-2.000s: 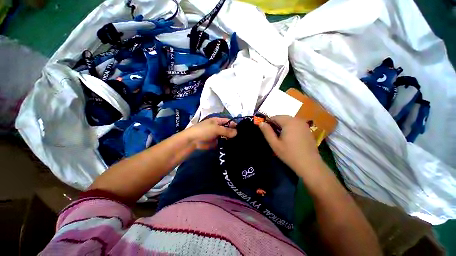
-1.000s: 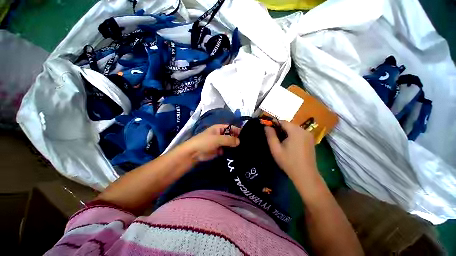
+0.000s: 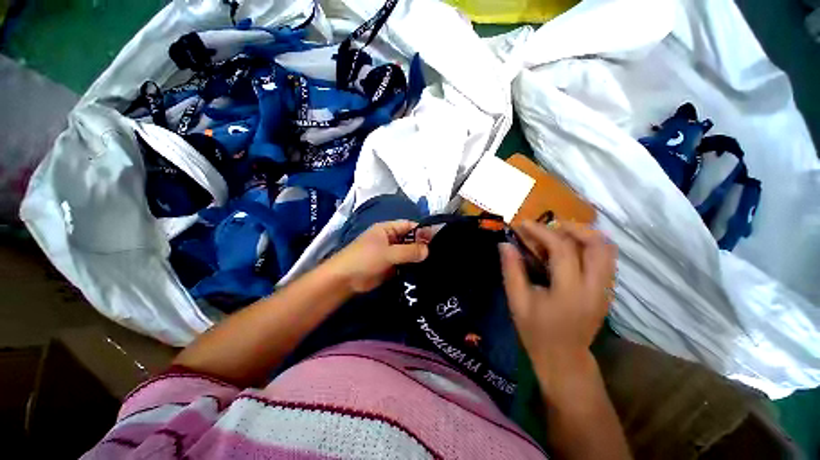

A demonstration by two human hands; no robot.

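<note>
A chalk bag (image 3: 459, 269) lies on my lap with its black lining, small pale logo and orange spots showing. A black printed strap (image 3: 441, 337) with white lettering curves along it. My left hand (image 3: 385, 255) pinches the bag's rim at its left side. My right hand (image 3: 562, 278) is at the right side of the rim, blurred, with a small dark tool, perhaps thread snips (image 3: 532, 260), between its fingers. The bag's far part is hidden under the lining.
An open white sack (image 3: 99, 193) at the left is heaped with blue bags (image 3: 252, 135). A flatter white sack (image 3: 620, 117) at the right bears a few blue bags (image 3: 674, 144). Between them are an orange-brown item (image 3: 575, 208) and white paper (image 3: 497, 186). Brown cartons (image 3: 81, 386) stand lower left.
My right hand has moved right and its fingers have spread somewhat from the rim. My left hand stays at the rim's left side. The rim looks more stretched open.
</note>
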